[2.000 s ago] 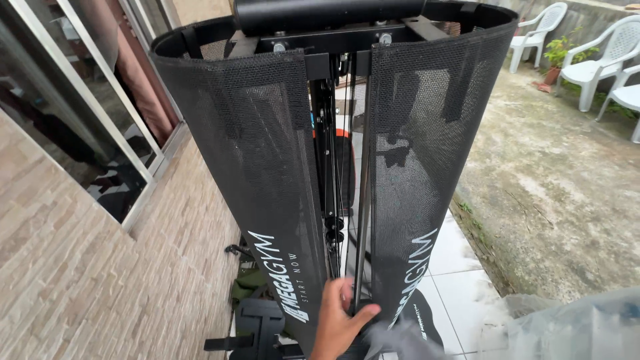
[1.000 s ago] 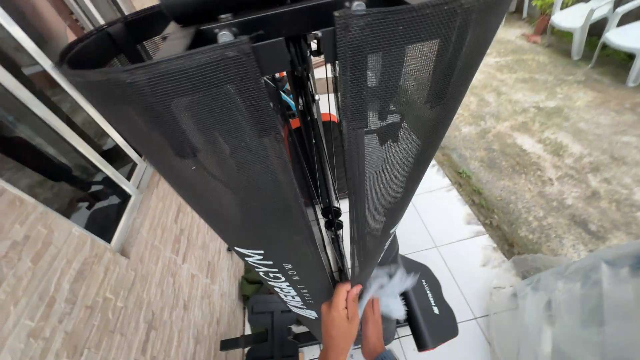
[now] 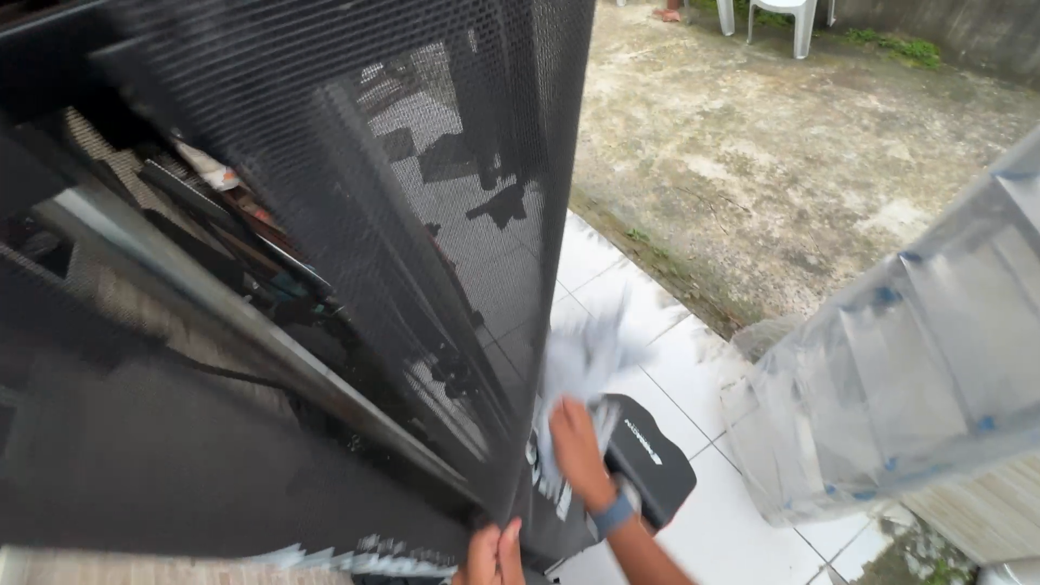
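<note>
The black mesh cover (image 3: 487,244) of a gym machine rises close in front of me, with metal bars showing in the gap at its left. At the lower middle, my left hand (image 3: 494,554) pinches the cover's edge between finger and thumb. To its upper right, my right hand (image 3: 578,451), with a banded watch on the wrist, is closed on a whitish cloth (image 3: 589,349), blurred and lying against the cover's outer side. A black padded seat (image 3: 650,455) with lettering is just right of that hand.
White floor tiles (image 3: 691,398) run beneath the machine. Rough concrete ground (image 3: 780,179) lies beyond them, with white plastic chairs (image 3: 800,24) at the top. A large object wrapped in clear plastic (image 3: 902,382) stands at the right. Stone-patterned wall cladding shows at the bottom left.
The view has swung much closer to the mesh cover. My right hand with the cloth has moved apart from my left hand, to the cover's outer right side.
</note>
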